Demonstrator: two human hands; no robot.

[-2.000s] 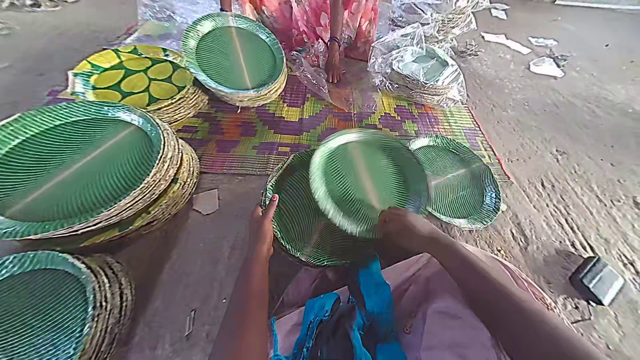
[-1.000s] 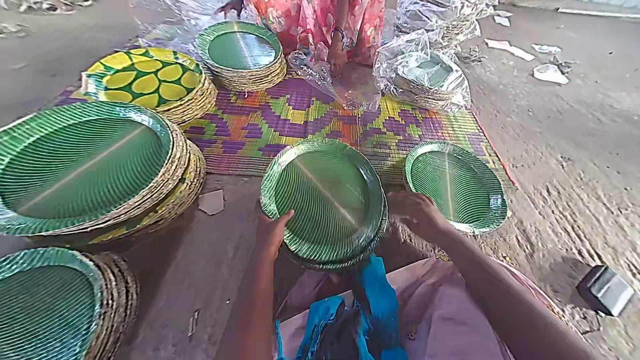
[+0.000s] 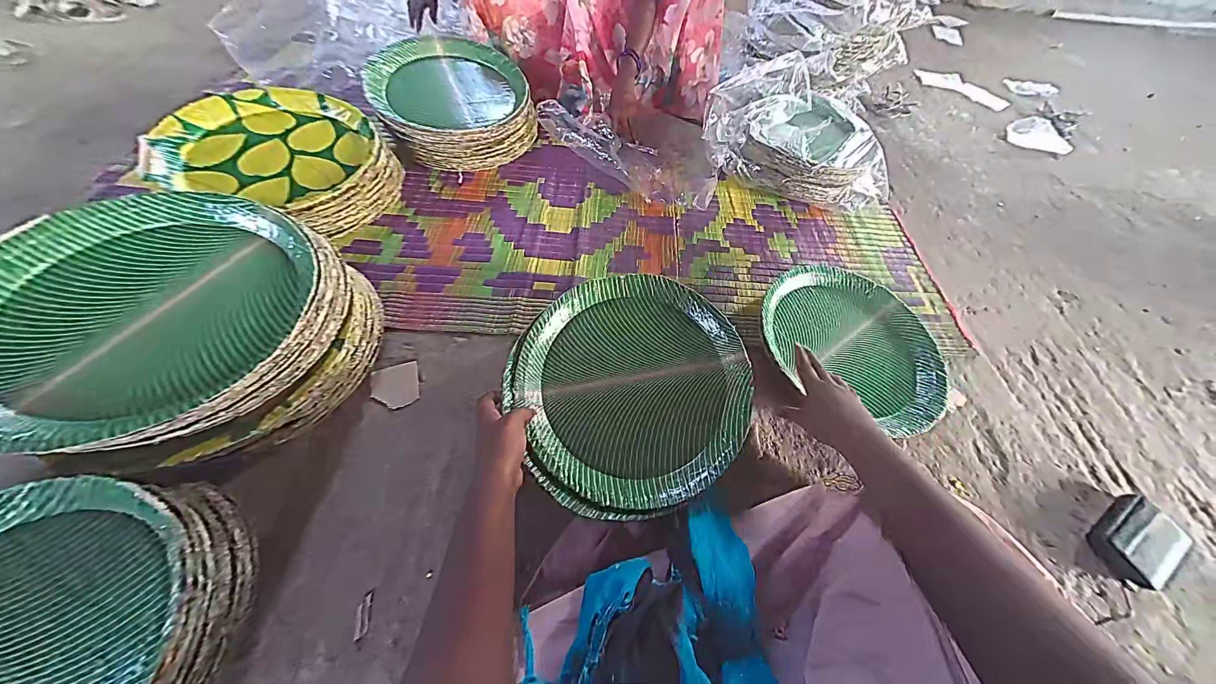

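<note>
A small stack of round green leaf-patterned plates (image 3: 641, 394) is in front of me, over my lap, and my left hand (image 3: 503, 439) grips its left rim. Another green plate (image 3: 855, 347) lies to the right, partly on the mat's edge. My right hand (image 3: 825, 399) reaches over the near left rim of that plate, fingers extended; whether they press on it is not clear. The lower plates in my left hand's stack show only as thin edges.
Stacks of green plates (image 3: 157, 323) and yellow-leaf plates (image 3: 271, 147) stand left. A patterned mat (image 3: 560, 247) lies ahead. Across it, a person in floral cloth (image 3: 589, 47) is beside plastic-wrapped plates (image 3: 807, 138). A dark box-like object (image 3: 1140, 541) lies right.
Two seconds ago my right hand held a blurred plate over the stack; one second ago it was between stack and right plate. Now it is at the right plate. My left hand stays on the stack.
</note>
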